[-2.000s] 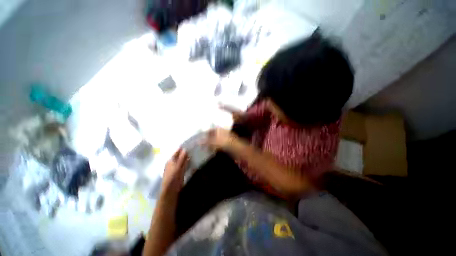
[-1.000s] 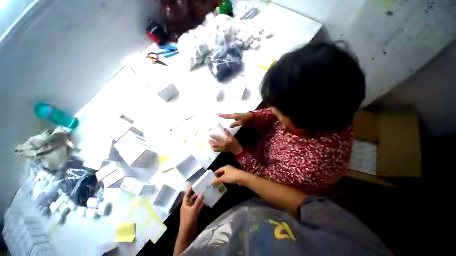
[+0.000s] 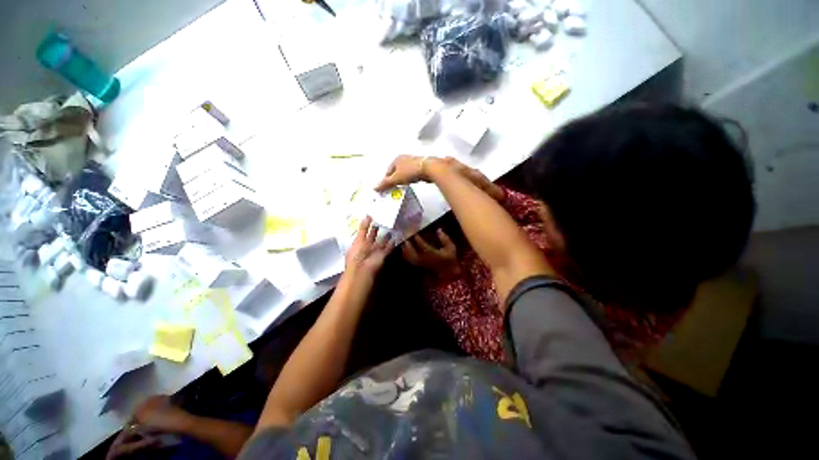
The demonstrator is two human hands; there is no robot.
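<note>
A small white carton with a round yellow seal sticker is at the table's front edge between my hands. My left hand has its fingers on the carton's near left side. My right hand has its fingertips on the far top edge, beside the sticker. The fingers' undersides are hidden. Thin yellow sticker pieces lie on the table beyond the carton.
White cartons stand in a group at left, with yellow sheets nearer. Wrapped lumps and dark bundles lie at back and left. A neighbour leans in close at right, a hand near mine. Another person's hand is lower left.
The view has shifted and come closer. My hands and the carton have moved from near my lap to the table edge. My right arm now reaches across in front of the neighbour.
</note>
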